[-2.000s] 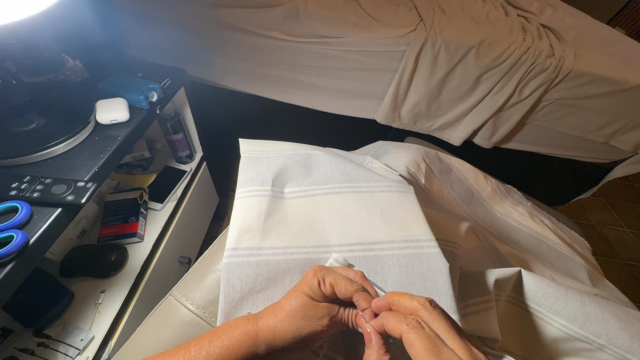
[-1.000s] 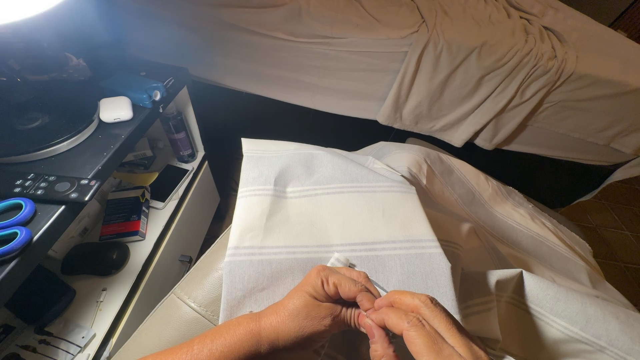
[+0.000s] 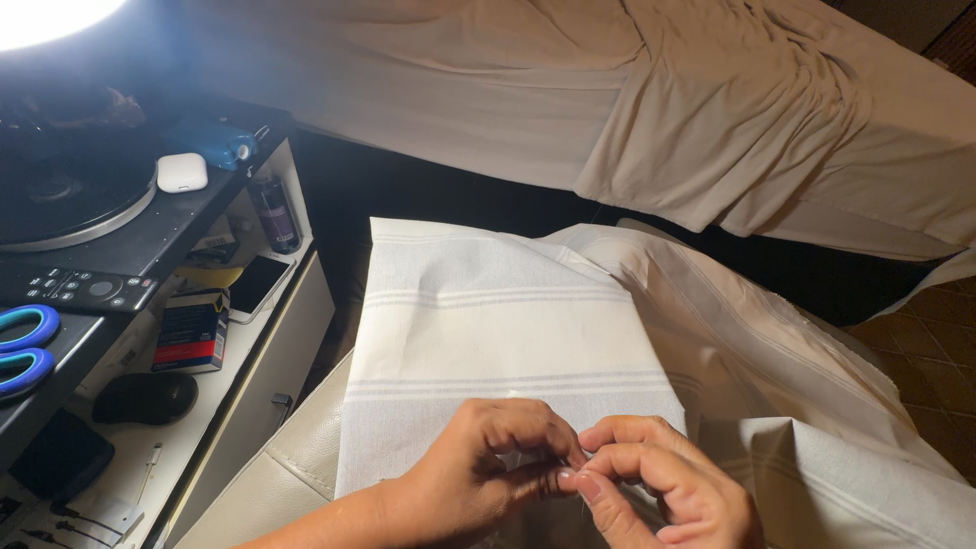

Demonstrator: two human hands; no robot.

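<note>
White fabric with thin grey stripes [image 3: 496, 328] lies spread over my lap, with more of it draped to the right. Above its lower part my left hand [image 3: 503, 457] and my right hand [image 3: 656, 480] meet fingertip to fingertip. Each hand has thumb and forefinger pinched together. A fine, thread-like line shows just under the fingertips; what exactly the fingers hold is too small to tell.
On the dark tabletop at left are blue-handled scissors [image 3: 27, 351], a remote control [image 3: 84, 288], a white earbud case [image 3: 182, 173] and a turntable [image 3: 69, 175]. The shelf below holds a smartphone [image 3: 259, 286], a box [image 3: 192, 332] and a computer mouse [image 3: 145, 398]. A beige-covered couch [image 3: 496, 99] stands beyond.
The fingers of both hands have shifted slightly and my left hand is more arched. The small white bit of material seen above my left hand earlier is now mostly hidden.
</note>
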